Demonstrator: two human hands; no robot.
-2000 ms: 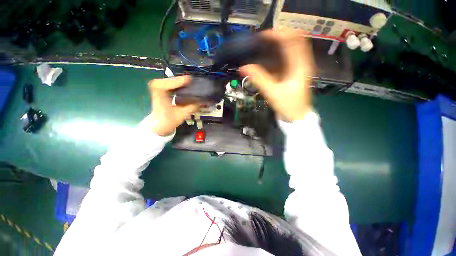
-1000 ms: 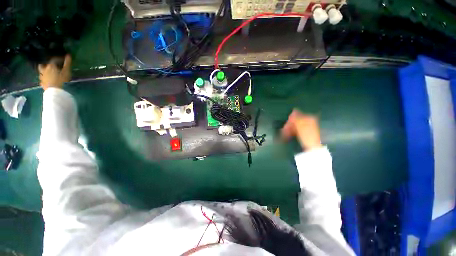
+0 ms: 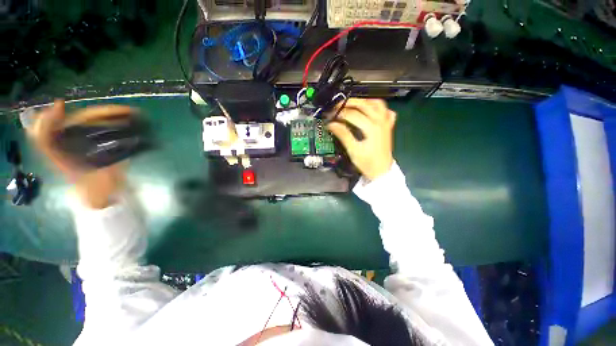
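Observation:
My left hand [image 3: 81,152], blurred, holds a black power adapter [image 3: 107,143] above the mat at the left. My right hand [image 3: 365,135] has its fingers around the black output cable [image 3: 332,84] at the right edge of the green test board [image 3: 302,138]. The cable's coil rises behind the fingers. The white AC test socket [image 3: 262,137] stands left of the board, and a black block [image 3: 247,100] sits behind it. The red rocker switch [image 3: 249,177] is at the front of the dark base [image 3: 297,182].
Green round tips [image 3: 284,99] stand behind the board. A red test lead [image 3: 325,44] runs to the cream instrument [image 3: 371,13]. A blue cable [image 3: 248,48] lies on the rear shelf. A small black piece [image 3: 23,187] lies at left. A blue bin [image 3: 564,203] stands at right.
My left hand has come forward from the rear left and now holds an adapter. My right hand has moved left onto the cable at the board. The coil no longer covers the board's middle.

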